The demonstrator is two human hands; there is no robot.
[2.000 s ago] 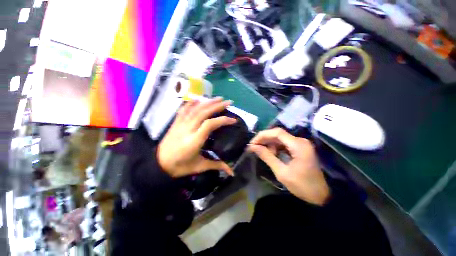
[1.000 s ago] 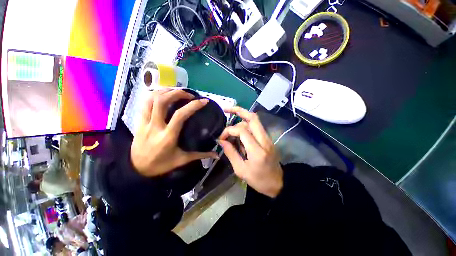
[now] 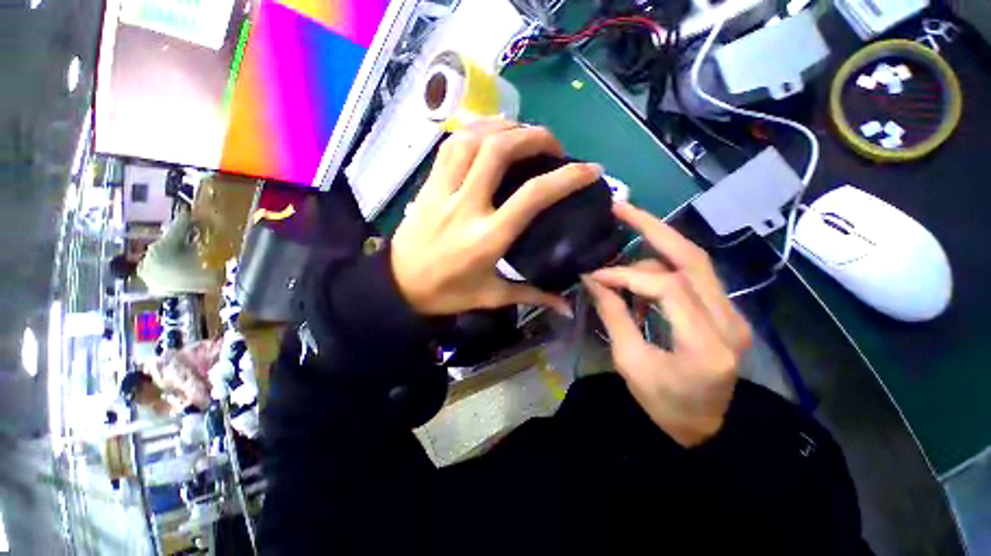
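Observation:
A black camera ball head (image 3: 565, 234) is in front of me at the bench's front edge, with a bit of white at its lower left rim. My left hand (image 3: 478, 223) is wrapped around it from the left, fingers over the top and thumb below. My right hand (image 3: 679, 326) is at its lower right side, thumb and forefinger pinched together close to the ball. What the fingertips hold is too small to tell; a thin lead may be there. The ball's underside is hidden.
A monitor (image 3: 293, 87) with rainbow colours stands at the upper left. A yellow-white label roll (image 3: 467, 92) is behind the ball. To the right are a white mouse (image 3: 875, 252), a grey-white block (image 3: 750, 193) with white cable and a yellow tape ring (image 3: 953, 103). People show at the far left.
The camera view has shifted, so the bench things sit elsewhere in the picture. Both hands stay at the ball; the right thumb and forefinger remain pinched beside it.

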